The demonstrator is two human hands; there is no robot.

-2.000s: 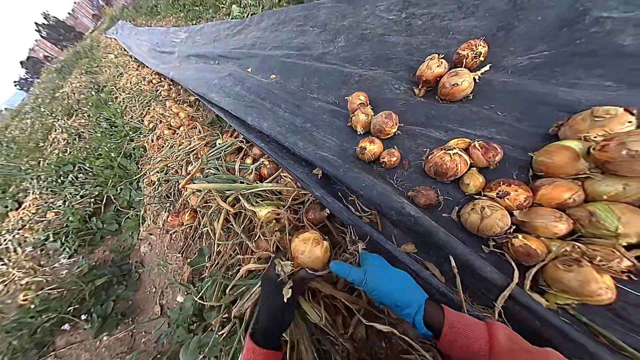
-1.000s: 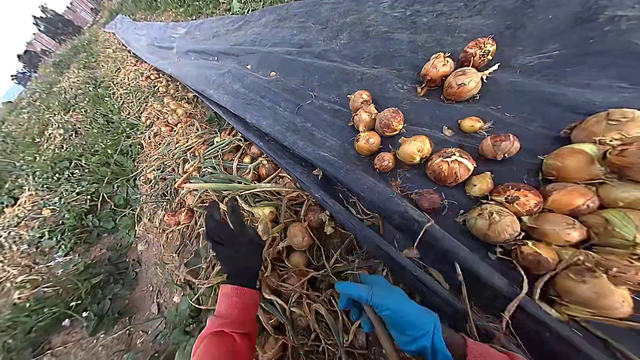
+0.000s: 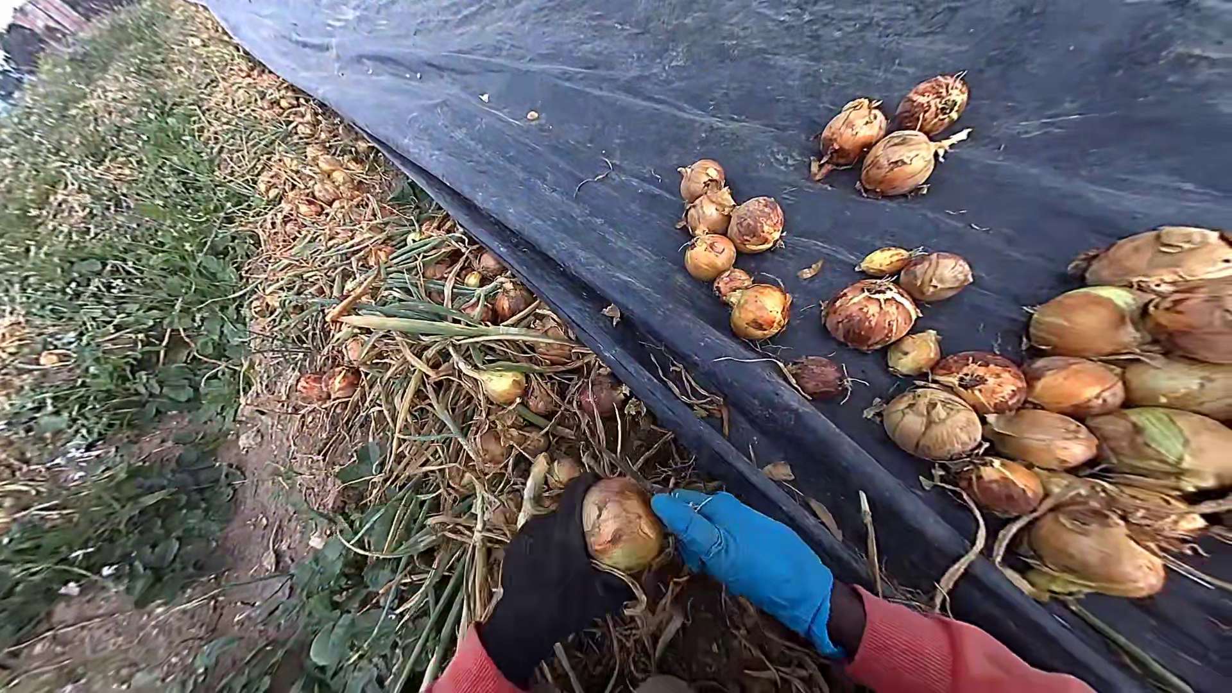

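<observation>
My left hand [image 3: 553, 582], in a black glove, is closed around a yellow-brown onion [image 3: 622, 525] low in the middle of the view. My right hand [image 3: 751, 563], in a blue glove, is at the onion's right side with its fingers bent; what it holds, if anything, is hidden. Beneath both hands lie dry onion stalks [image 3: 423, 414] with more onions among them, one of them pale yellow-green [image 3: 502, 386]. On the black sheet [image 3: 597, 231], small onions [image 3: 757, 224] form a loose group, and larger ones [image 3: 1169, 448] are heaped at the right.
The sheet's folded edge [image 3: 568, 337] runs diagonally beside the row of stalks. Three onions [image 3: 900, 162] lie together farther up the sheet. Green weeds [image 3: 125, 289] and bare soil [image 3: 260, 520] border the row on the left.
My left hand was open over the stalks one second ago and now holds an onion. My right hand has come close to it. More small onions lie on the sheet than two seconds ago.
</observation>
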